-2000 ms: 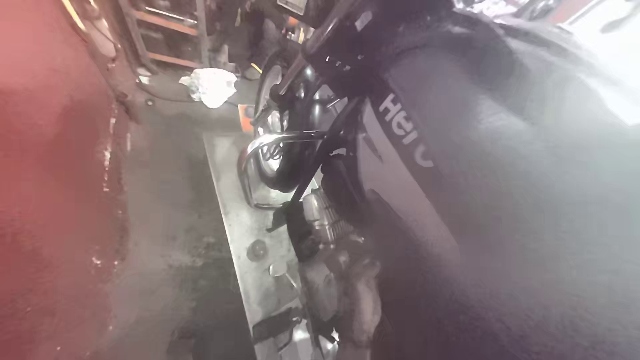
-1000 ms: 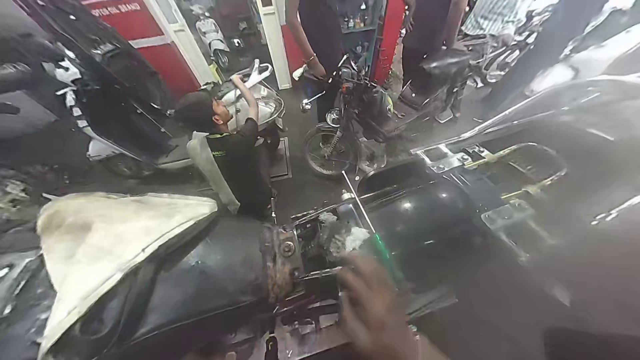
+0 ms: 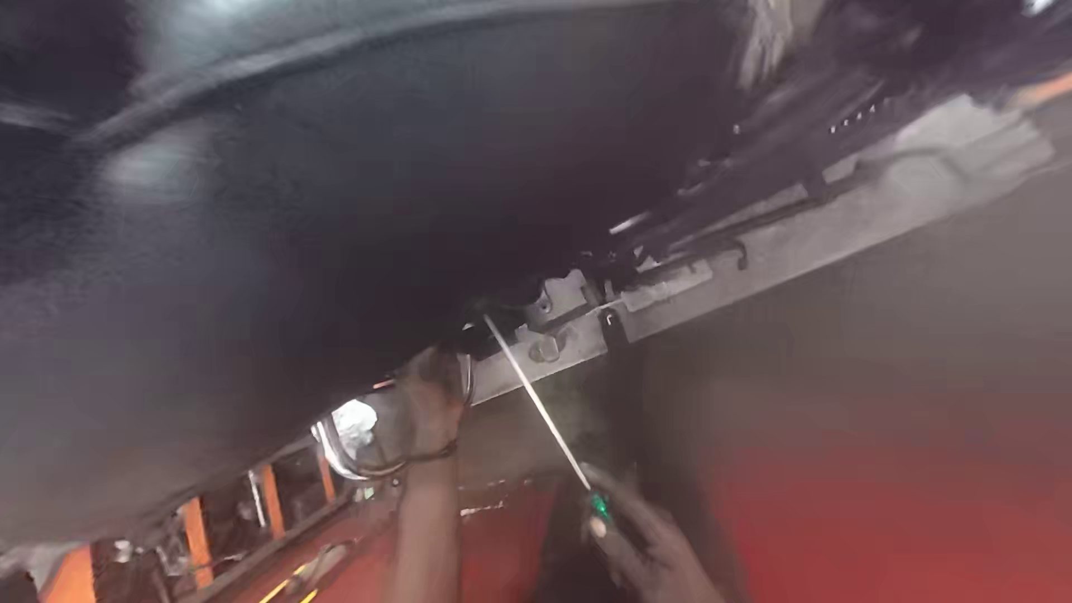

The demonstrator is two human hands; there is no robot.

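Note:
The dark body of a motorcycle (image 3: 352, 209) fills the upper left of the head view. My left hand (image 3: 431, 385) reaches under its lower edge, with a thin dark band at the wrist; its fingertips are in shadow, so what they touch is hidden. My right hand (image 3: 632, 532) is closed around the green handle of a long screwdriver (image 3: 544, 410). The screwdriver's bright shaft slants up and left, and its tip ends near the motorcycle's dark underside, to the right of my left hand.
A long pale metal platform (image 3: 804, 251) runs below the motorcycle toward the upper right. An orange metal rack (image 3: 197, 540) with assorted items stands at the lower left, near a curved chrome bar (image 3: 335, 448). A red surface (image 3: 904, 519) spans the lower right.
The view has swung strongly. One second ago a single hand showed near the green-handled tool over the motorcycle; now both hands show at its side, the right holding that tool.

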